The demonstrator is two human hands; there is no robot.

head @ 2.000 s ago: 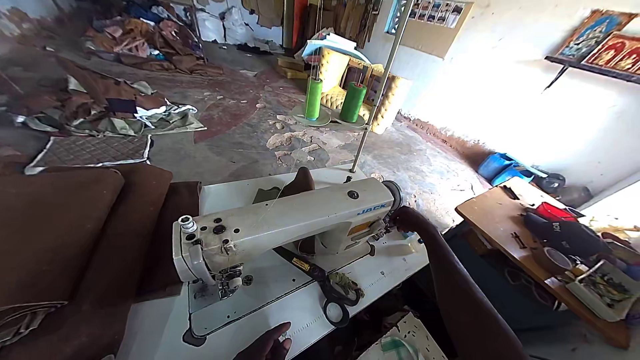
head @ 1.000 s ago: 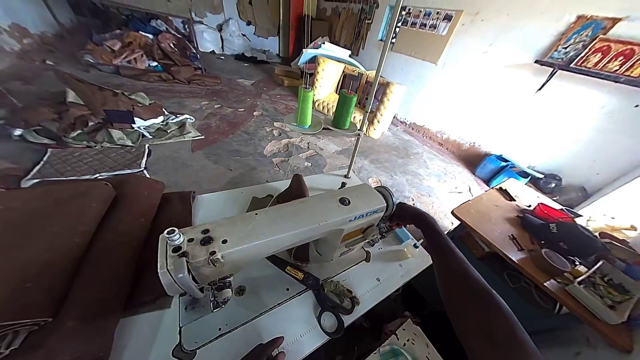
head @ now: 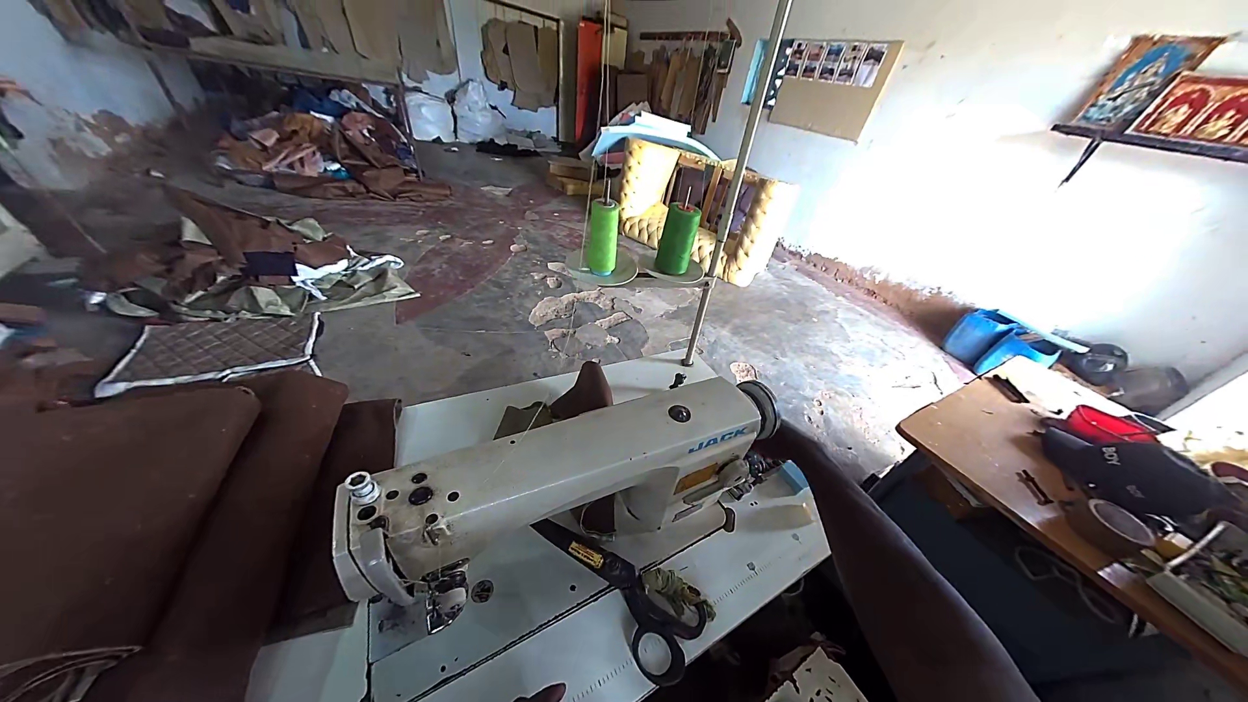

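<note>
A Jack sewing machine [head: 575, 453] stands on its white table [head: 526, 629]. My right hand [head: 777, 441] reaches to the handwheel [head: 760, 408] at the machine's right end; its fingers are mostly hidden behind the machine. Of my left hand [head: 542, 694], only a fingertip shows at the bottom edge, over the table front. Black-handled scissors [head: 639, 600] lie under the machine arm, with a green cloth scrap [head: 680, 592] against their handles. Beyond the machine, two green thread cones [head: 603, 239] stand on a thread stand [head: 710, 283]. The needle area is at the left end.
Folded brown fabric [head: 127, 487] covers the left side. A wooden table [head: 975, 429] on the right bears a dark cap [head: 1121, 466], a tape roll [head: 1109, 527] and a tray [head: 1204, 595]. Fabric heaps [head: 244, 258] and a tufted yellow chair [head: 760, 229] stand farther back on the floor.
My left hand has dropped toward the bottom edge, where less of it shows. My right hand remains by the handwheel. The view has tilted slightly.
</note>
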